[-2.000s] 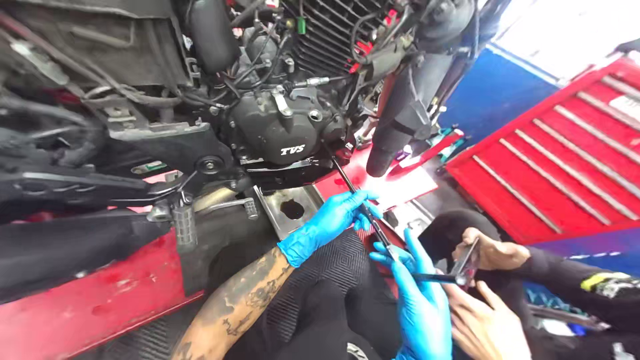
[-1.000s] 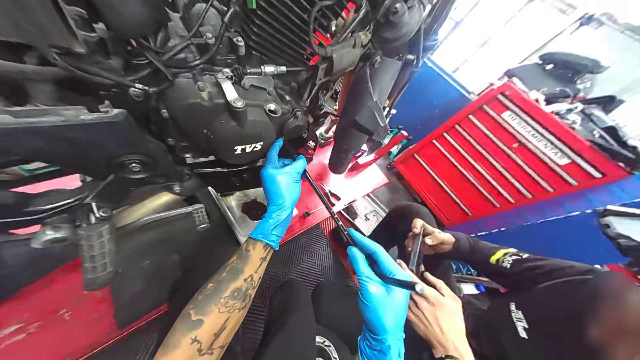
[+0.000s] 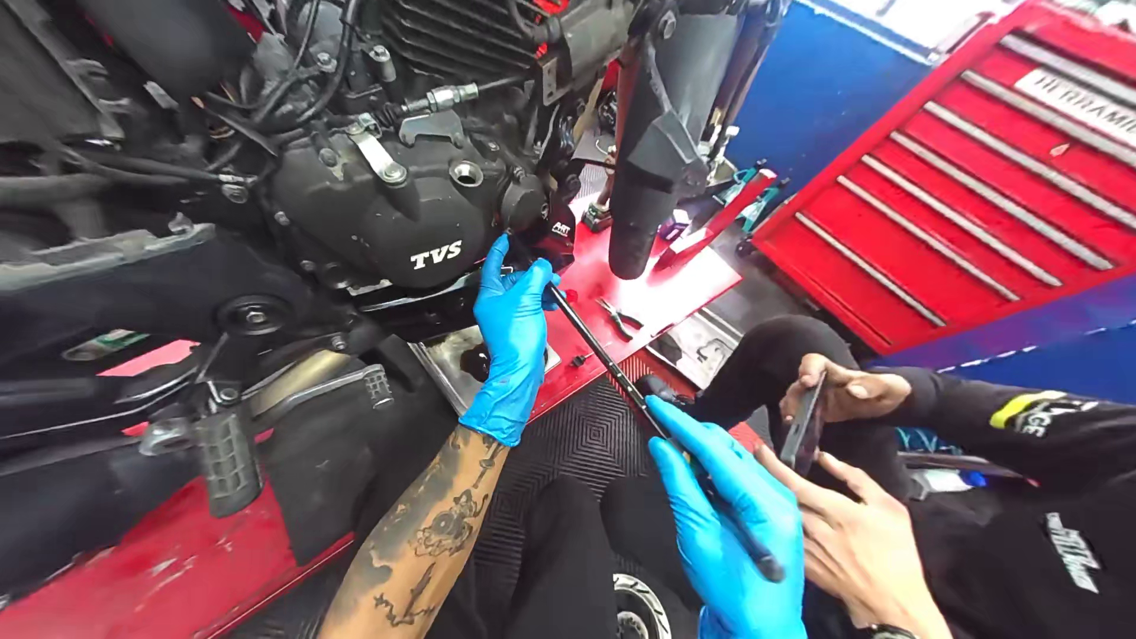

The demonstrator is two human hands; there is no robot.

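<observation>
My left hand (image 3: 515,342), in a blue glove, is at the lower right edge of the motorcycle's black engine cover (image 3: 390,213), its fingers around the upper end of a long black rod-shaped tool (image 3: 601,353). The tool's far tip is hidden by those fingers and the engine. My right hand (image 3: 732,524), also gloved in blue, holds the tool's lower end, which has a dark rounded butt against the palm. The tool runs diagonally between both hands. Above the cover a cable with a metal adjuster (image 3: 442,98) leads to a lever.
At the right a person's hands (image 3: 852,524) hold a phone (image 3: 805,426), close to my right hand. Pliers (image 3: 619,319) lie on the red platform (image 3: 692,288) beneath the bike. A red tool cabinet (image 3: 958,195) stands behind. The footpeg (image 3: 226,461) juts out at left.
My left hand has moved up the tool to the engine's lower edge since the earliest frame. My right hand remains at the tool's lower end. The view has shifted.
</observation>
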